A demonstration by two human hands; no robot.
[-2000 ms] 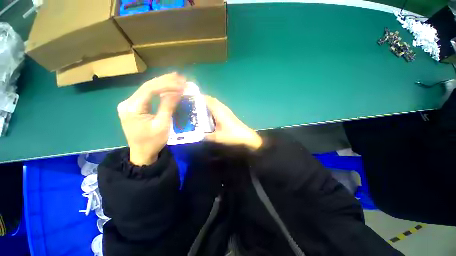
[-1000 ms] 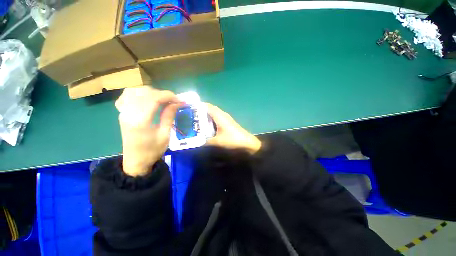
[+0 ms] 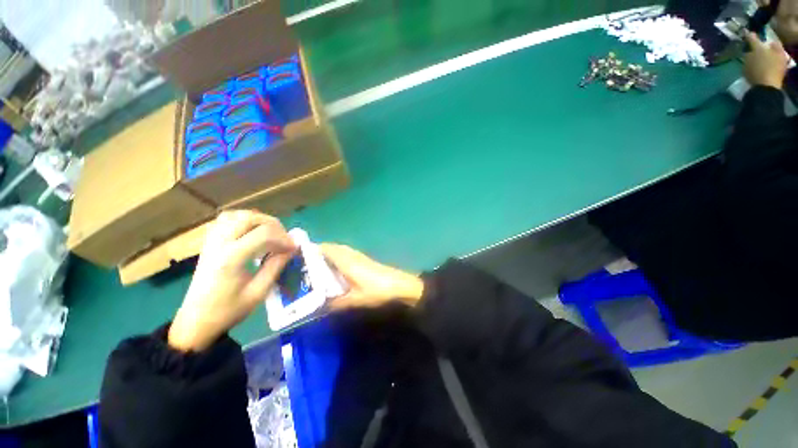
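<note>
A white plastic housing (image 3: 327, 278) is held above the front edge of the bench, its open side facing up. A blue battery pack (image 3: 293, 282) shows inside it. My right hand (image 3: 372, 278) is closed around the housing's right side. My left hand (image 3: 236, 273) is bent over the upper left of the housing, fingertips together at its opening. Whether these fingertips pinch a lead or a part cannot be made out. The hand covers part of the opening.
An open battery carton (image 3: 262, 188) with rows of blue packs stands behind my left hand. A plastic bag (image 3: 31, 293) lies at left. Metal fittings (image 3: 618, 73) and white parts (image 3: 669, 39) lie far right, near another person's hand (image 3: 766, 61). A blue bin (image 3: 308, 385) is below the bench.
The view has turned and tilted, so more of the carton and the neighbour's place shows. My right hand still holds the housing and my left hand stays at its opening.
</note>
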